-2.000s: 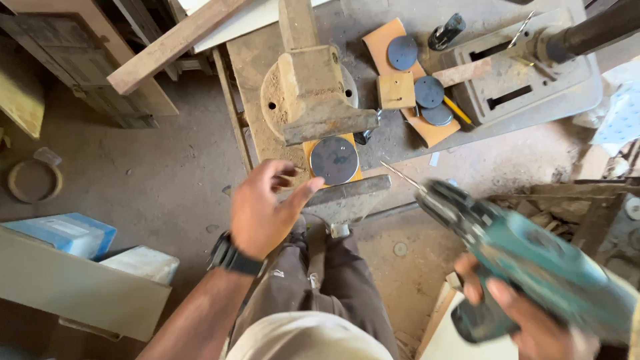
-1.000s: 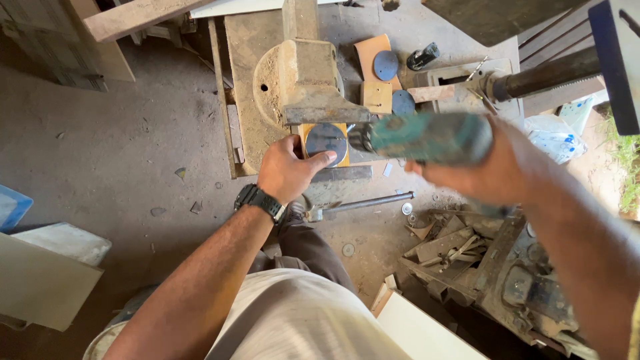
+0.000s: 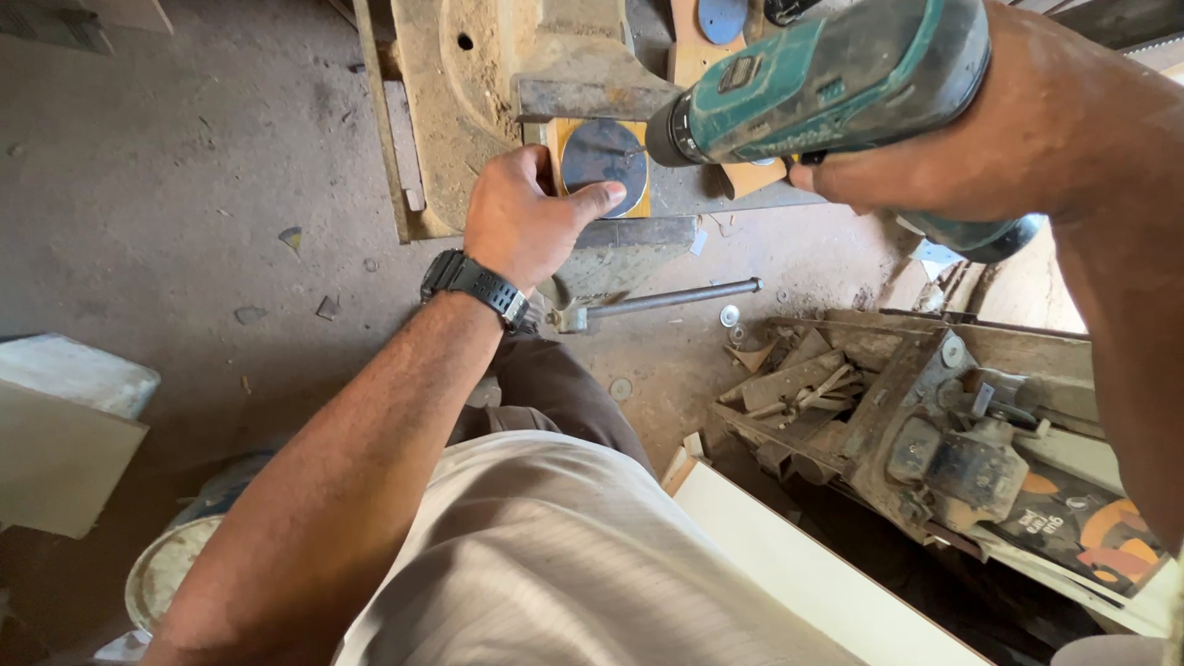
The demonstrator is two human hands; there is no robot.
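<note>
A dark round disc (image 3: pixel 592 171) lies on a square wooden block (image 3: pixel 637 205) between the jaws of a bench vise (image 3: pixel 638 231). My left hand (image 3: pixel 532 213) grips disc and block at their left side, thumb on the disc's lower edge. My right hand (image 3: pixel 962 139) holds a teal and black cordless drill (image 3: pixel 814 79) by its handle, level and pointing left. Its thin bit meets the disc's face, or is very close to it, near the upper right; whether it touches I cannot tell. The drill partly hides more wooden pieces and a blue-grey disc (image 3: pixel 722 17) behind it.
The vise's handle bar (image 3: pixel 675 298) sticks out to the right below the jaws. A dusty machine with a motor (image 3: pixel 962 462) and wood scraps (image 3: pixel 795 379) stand at lower right, near a white board (image 3: pixel 795 555). A bucket (image 3: pixel 171 569) and pale panels (image 3: pixel 65 444) are at left.
The drill in my right hand has come from the lower right up to the disc in the vise. My left hand has moved onto the disc, its thumb pressed there. The view has shifted closer.
</note>
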